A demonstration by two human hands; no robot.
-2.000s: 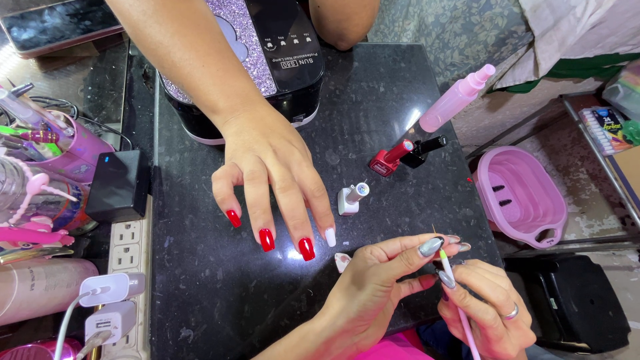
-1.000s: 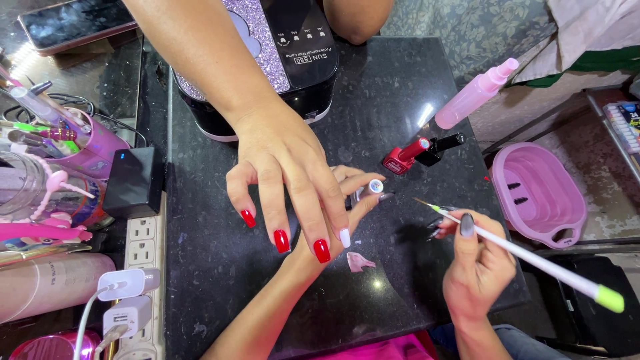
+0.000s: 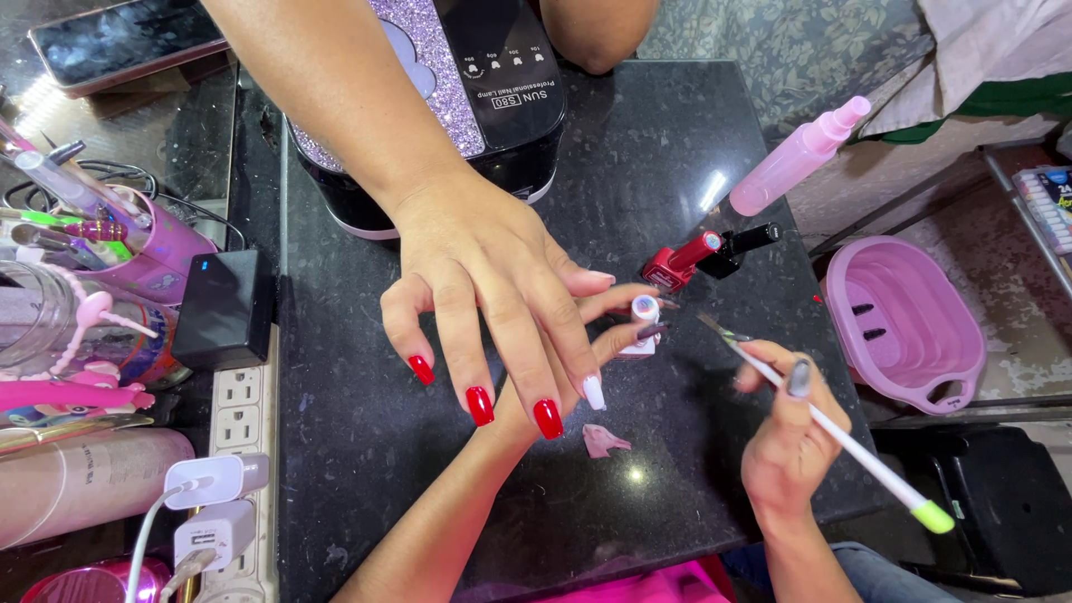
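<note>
My left hand (image 3: 615, 322) reaches under the other person's hand (image 3: 502, 293), its fingers around a nail polish bottle with a white cap (image 3: 645, 310). Part of my left hand is hidden by that hand. Red polish covers several of the other person's nails, and one nail is white. To the right, my right hand (image 3: 791, 427) holds a thin nail brush (image 3: 863, 456) with a white handle and green end, its bristles pointing toward the bottle but apart from it. A red polish bottle (image 3: 670, 270) and a black one (image 3: 737, 251) stand just behind.
A nail lamp (image 3: 519, 126) sits at the back under the other person's forearm. A pink spray bottle (image 3: 787, 163) stands at the back right; a crumpled pink scrap (image 3: 603, 441) lies near the middle. Left are a power strip (image 3: 239, 435) and a brush cup (image 3: 159, 251). A pink basin (image 3: 904, 327) is beyond the right edge.
Two seconds ago both my hands were together at the brush near the front right. My left hand has since moved to the white-capped bottle, and my right has moved apart with the brush.
</note>
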